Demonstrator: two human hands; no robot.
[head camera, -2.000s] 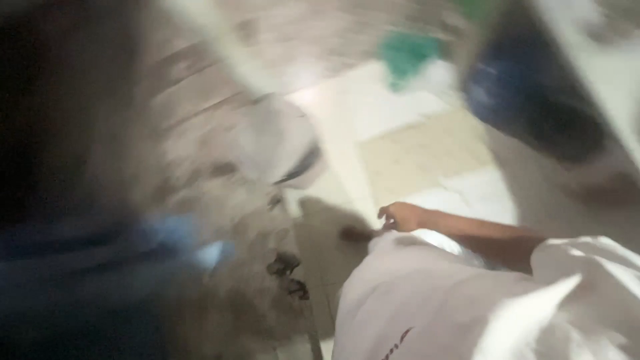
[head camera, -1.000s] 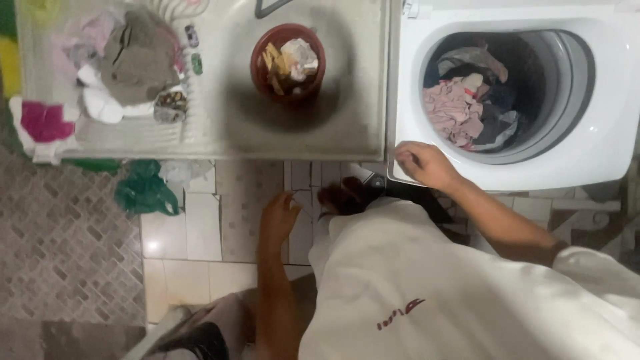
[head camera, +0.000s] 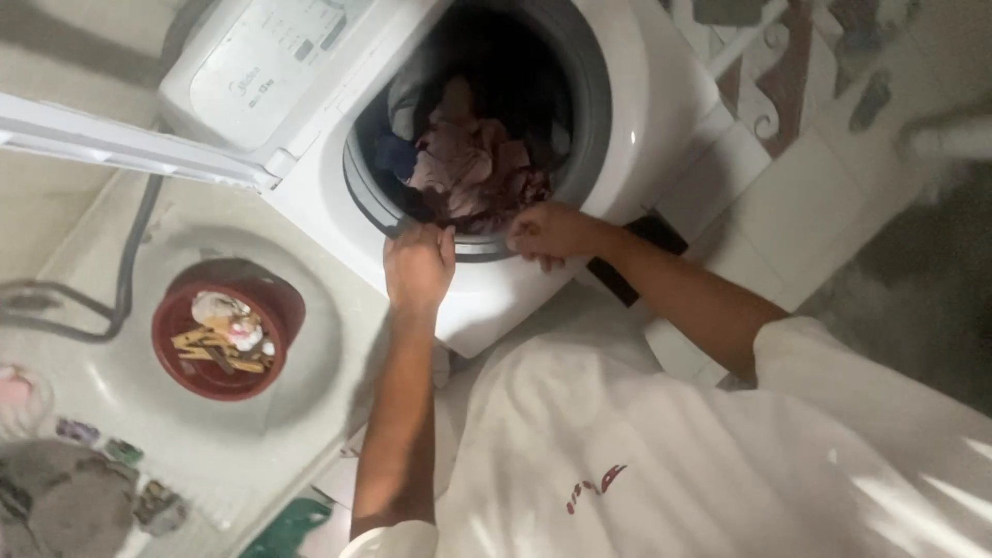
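Observation:
A white top-loading washing machine (head camera: 643, 101) stands with its lid up at the upper left. Pink and dark clothes (head camera: 465, 167) lie in its drum. My left hand (head camera: 420, 260) rests on the near rim of the drum opening, its fingers curled over the edge. To the right of it, my right hand (head camera: 546, 232) is at the same rim beside the clothes, fingers bent; whether it pinches any cloth cannot be told.
Left of the machine is a sink counter (head camera: 232, 488) with a reddish-brown bucket (head camera: 225, 387) holding clothespins in its basin. A grey hose (head camera: 128, 256) curves nearby. Wet clothes (head camera: 70, 496) lie at the lower left, a green plastic bag (head camera: 287, 531) below the counter edge.
Both hands have moved to the near rim of the drum opening; a second ago the left hung over the floor tiles and the right was at the machine's corner. The view has turned and come closer.

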